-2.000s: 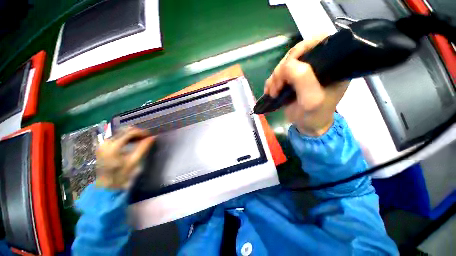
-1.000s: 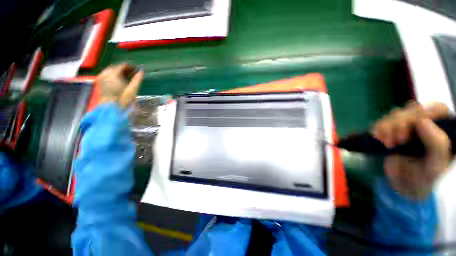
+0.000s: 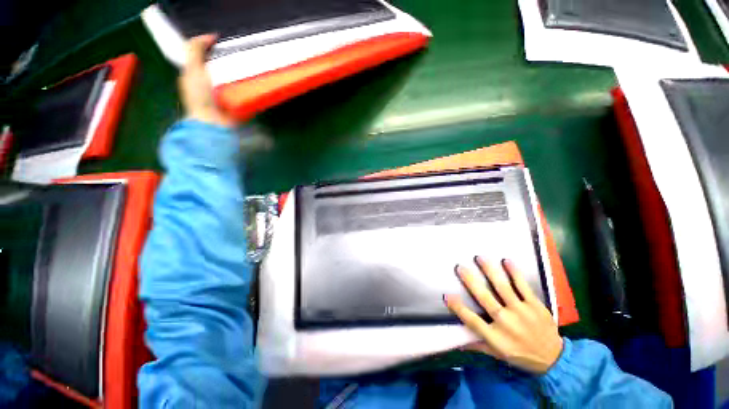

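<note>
A grey laptop bottom cover (image 3: 376,256) lies on a white foam sheet (image 3: 320,351) over a red-orange pad (image 3: 566,295) in front of me. My right hand (image 3: 511,323) rests on its lower right part, palm down, fingers spread, with no tool. My left hand (image 3: 200,84) reaches to the upper left and grips the near left corner of another red pad (image 3: 320,73), which bears a white sheet and a dark laptop (image 3: 280,20). The black electric screwdriver (image 3: 609,256) lies on the green bench to the right of the work.
A clear screw tray (image 3: 260,228) is partly hidden between my left sleeve and the work. More laptops on sheets and red pads stand at the left (image 3: 76,279), far left (image 3: 64,116), right (image 3: 707,128) and upper right (image 3: 615,20).
My right hand has let go of the screwdriver and moved onto the cover. My left hand has moved up and taken hold of the upper pad, which is now turned at an angle.
</note>
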